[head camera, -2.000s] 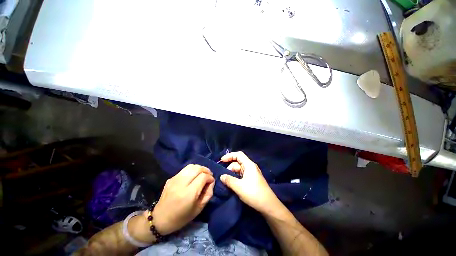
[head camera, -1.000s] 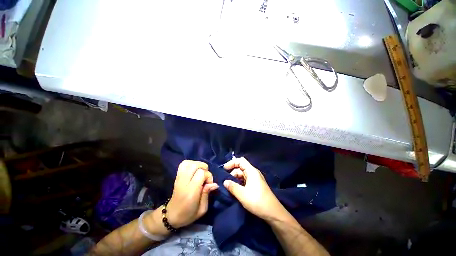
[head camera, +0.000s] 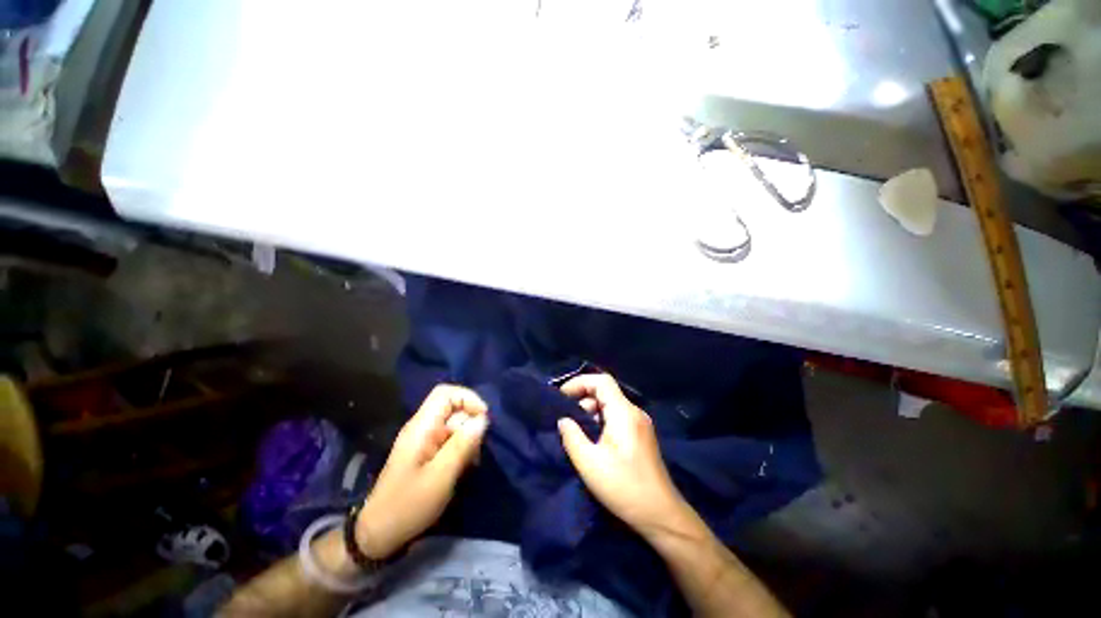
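Observation:
A navy garment lies over my lap, below the front edge of the white table. My right hand pinches a folded part of the garment between thumb and fingers. My left hand is just left of that part, with its fingertips closed together over the cloth. Whether a thread or anything else is between them is too blurred to tell. A thin pale line shows on the cloth near my right fingertips.
Silver scissors lie on the white table, washed out by glare. Off-white chalk and a wooden ruler lie to the right. A cream machine part is at the upper right. A purple bag is at the lower left.
My left hand has moved left, away from the folded cloth and my right hand. The cloth at my right fingertips has shifted and bunched. The small white mark right of my right hand no longer shows.

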